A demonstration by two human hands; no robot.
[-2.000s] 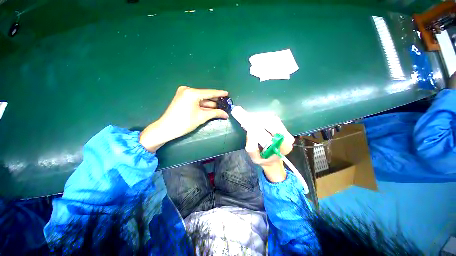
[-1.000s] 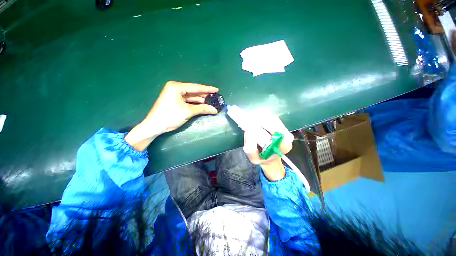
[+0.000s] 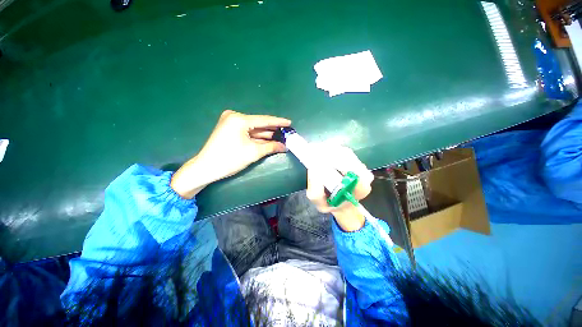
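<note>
My left hand point(image 3: 233, 145) comes in from the left and holds a small black component point(image 3: 281, 135) between its fingertips, above the green bench. My right hand point(image 3: 338, 175) is wrapped around a white dispensing syringe point(image 3: 298, 148). The syringe's narrow tip points up and left and is at the component; whether it touches cannot be told. A green winged cap point(image 3: 344, 190) sits at the rear of the barrel, with a pale hose point(image 3: 376, 225) trailing from it. The fingers partly hide the component.
A white paper piece point(image 3: 348, 73) lies beyond my hands on the glossy green surface point(image 3: 159, 83). A white ribbed strip point(image 3: 504, 46) is at right. An open cardboard box point(image 3: 447, 198) stands below right, beside a person's blue sleeve point(image 3: 565, 153). A dark item point(image 3: 121, 4) lies at the top left.
Since one second ago, my left hand has turned the component and moved slightly right, bringing it against or very near the syringe tip. My right hand has barely moved. The camera view has shifted slightly.
</note>
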